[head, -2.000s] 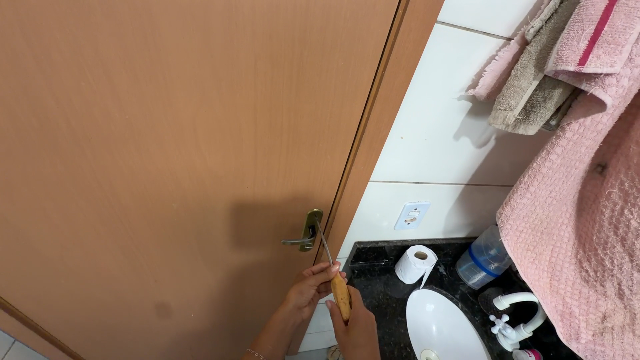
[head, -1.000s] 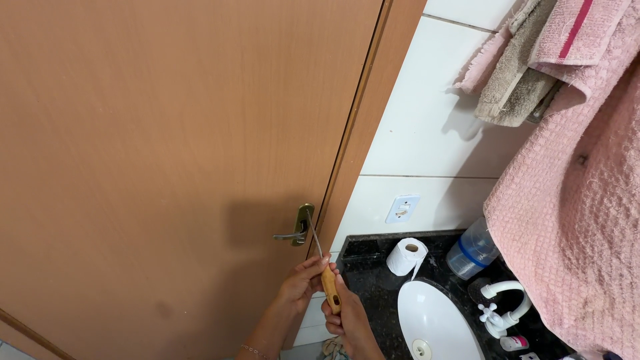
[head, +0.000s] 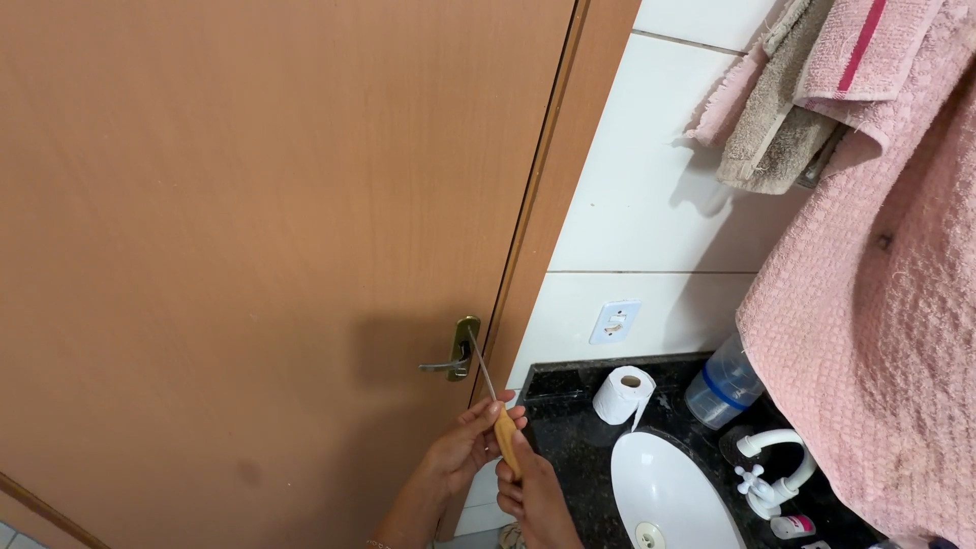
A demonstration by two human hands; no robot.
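Observation:
Both hands are on a screwdriver with a yellow-brown handle. My left hand has its fingers around the front of the handle, where the thin metal shaft begins. My right hand grips the rear part of the handle. The shaft slants up to the left, its tip at the upper part of the brass-coloured door handle plate. Below the tip, the lever points left. The plate sits near the edge of a closed brown wooden door.
Right of the door frame, a black stone counter holds a white sink, toilet paper roll, clear container and white faucet. A wall outlet and pink towels are above.
The screwdriver's tip stays at the upper part of the handle plate, and both hands keep hold of the tool. The grip of the right hand on the handle has shifted slightly.

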